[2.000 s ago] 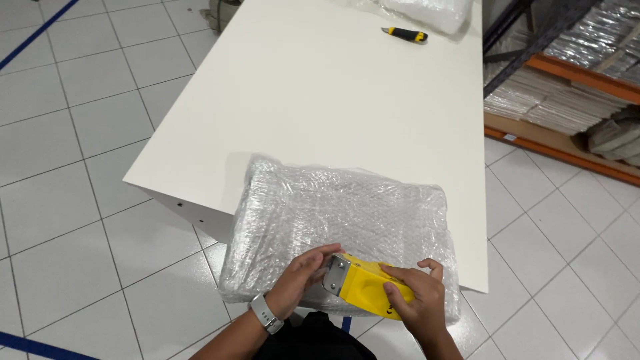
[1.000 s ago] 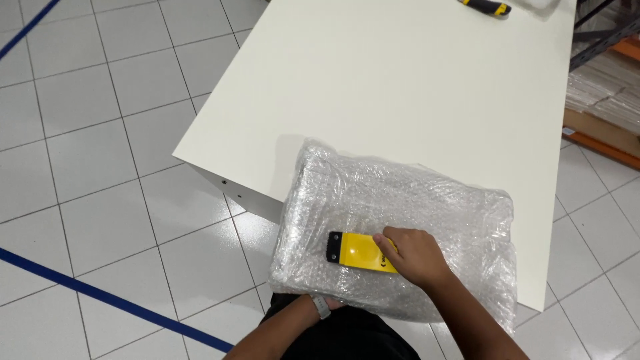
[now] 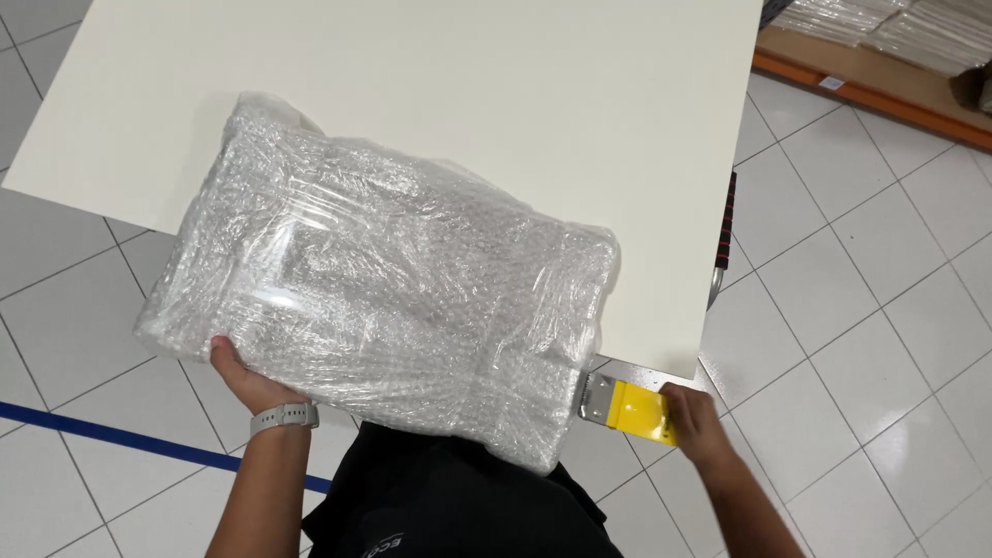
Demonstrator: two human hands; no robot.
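Observation:
A flat package in clear bubble wrap and film (image 3: 403,287) lies partly on the white tabletop, its near side reaching past the table edge to my body. My left hand (image 3: 248,380) grips its lower left edge, thumb on top and the other fingers hidden below. In my right hand (image 3: 694,418) is a yellow tape dispenser with a metal, toothed head (image 3: 639,411), held just off the package's lower right corner. Whether any tape runs between them cannot be told.
The white table (image 3: 504,70) has its near right corner beside the dispenser. A black and red handle (image 3: 727,221) shows past the table's right edge. A shelf with an orange beam (image 3: 876,105) holds plastic-wrapped stacks at the upper right. Blue tape (image 3: 116,435) crosses the tiled floor.
My right hand has moved the dispenser from on top of the package to beyond its right end. My left hand now grips the package's left part, and the package is turned at a slant.

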